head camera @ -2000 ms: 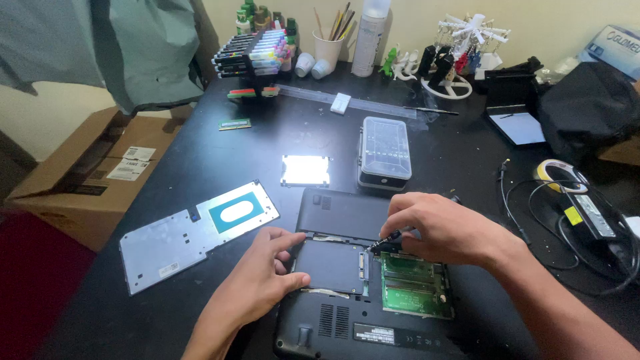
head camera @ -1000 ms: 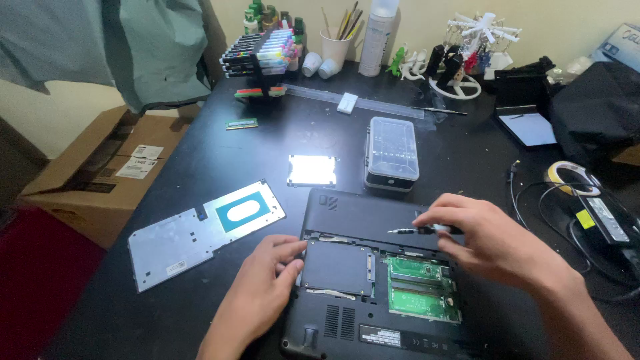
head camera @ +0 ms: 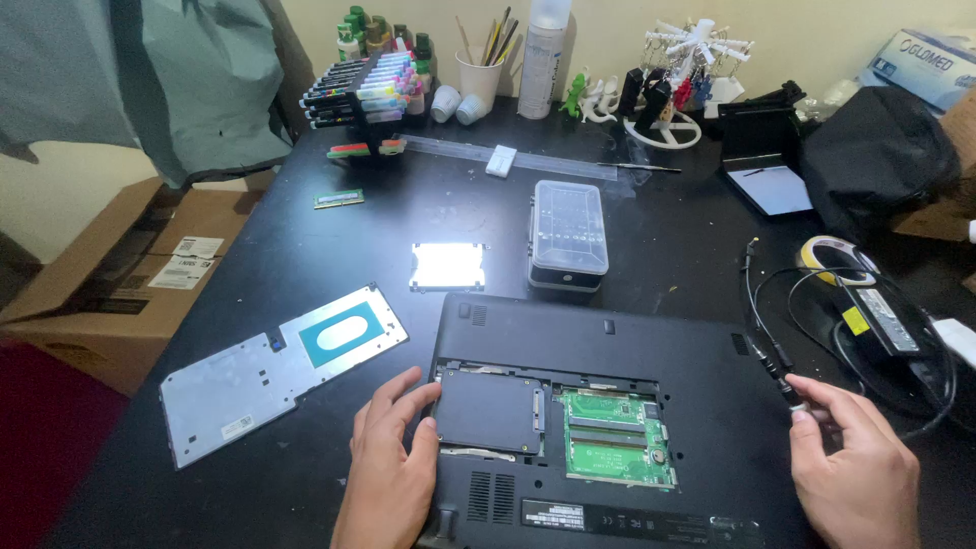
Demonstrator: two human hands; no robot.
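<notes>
A black laptop point(head camera: 610, 351) lies upside down with its bays uncovered. My left hand point(head camera: 396, 457) rests at its left edge, fingertips touching beside a black 2.5-inch drive point(head camera: 488, 412) in the drive bay. Right of that drive, green circuit board with memory slots point(head camera: 618, 438) is exposed. My right hand point(head camera: 850, 457) holds a small dark screwdriver point(head camera: 781, 381) between thumb and fingers over the laptop's right edge. The metal cover plate point(head camera: 236, 396), its inner side up, lies to the left. Behind the laptop is a shiny metal drive bracket point(head camera: 447, 266); a memory module point(head camera: 338, 199) lies farther back.
A clear-lidded organizer box point(head camera: 568, 236) stands behind the laptop. A power adapter point(head camera: 877, 316) with coiled cable and a tape roll point(head camera: 839, 255) lie at right. Marker rack point(head camera: 358, 99), paper cup point(head camera: 479, 76) and spray can point(head camera: 543, 61) line the back. A cardboard box point(head camera: 114, 328) stands left.
My right hand has moved right with the screwdriver, away from the area between the drive and the memory slots. My left hand stays at the laptop's left side.
</notes>
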